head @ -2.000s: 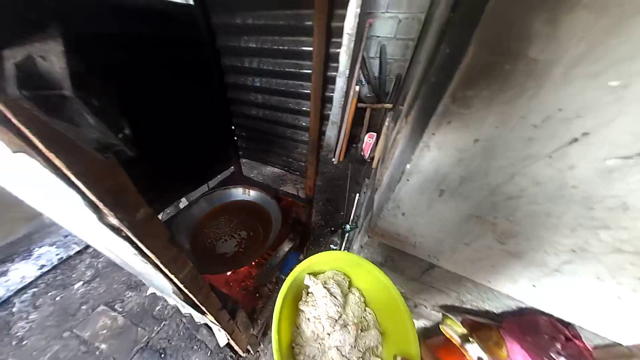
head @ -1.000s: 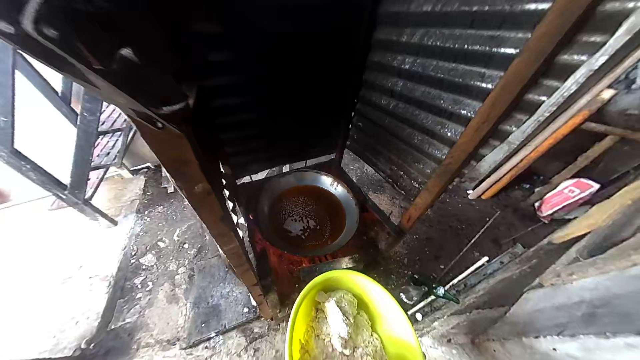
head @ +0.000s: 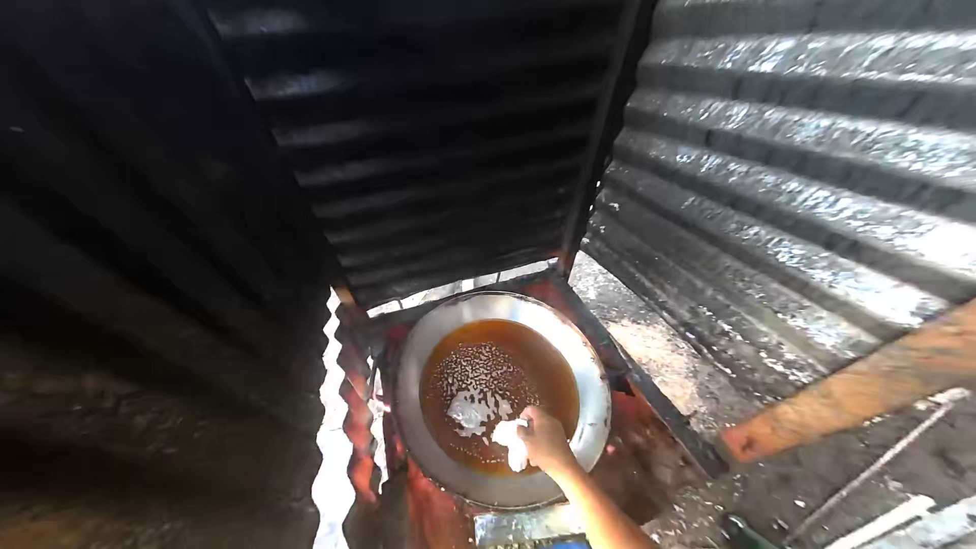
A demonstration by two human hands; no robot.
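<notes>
A wide, round metal pan (head: 415, 427) holds brown oil (head: 541, 354) with small bubbles across it. One pale, flour-coated piece of food (head: 467, 412) lies in the oil, left of centre. Over the pan's near right part is my right hand (head: 545, 441), its forearm coming from the bottom edge. Its fingers grip another whitish, coated piece (head: 512, 442), low over the oil; whether that piece touches the oil I cannot tell. My left hand is out of view.
Dark corrugated metal sheets (head: 457, 152) stand behind and left, a greyer one (head: 785, 175) at right. Black metal bars (head: 640, 393) frame the pan. A wooden beam (head: 854, 381) slants at right; a thin stick (head: 877, 461) and a green bottle (head: 743, 530) lie lower right.
My right hand has come into view over the pan, holding a pale piece. The yellow-green bowl of floury food has left the view, which has moved closer to the pan.
</notes>
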